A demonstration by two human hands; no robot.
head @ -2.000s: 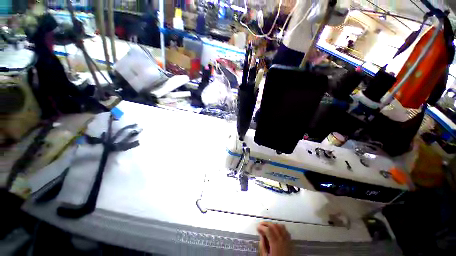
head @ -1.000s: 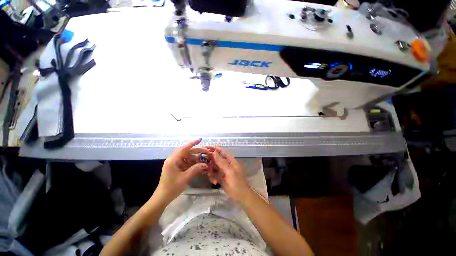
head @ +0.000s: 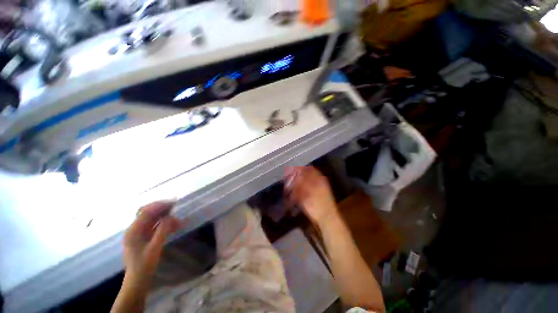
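Note:
My left hand is at the table's front edge at lower left, thumb and forefinger near each other; blur hides whether it holds anything. My right hand is over the front edge, fingers curled; I cannot tell what is in it. The white sewing machine with its blue stripe and lit black panel lies above both hands. Its needle and presser foot area is at the left, blurred. The grey ruler tape runs along the table front.
Black-handled snips lie under the machine arm. A small compartment is at the table's right end. A white basket with dark and light cloth stands beside the table. A brown surface shows below.
The view has swung right and blurred. My hands, together over the lap around a small metal item a second ago, are now apart, the right one further right. That item is no longer clearly visible.

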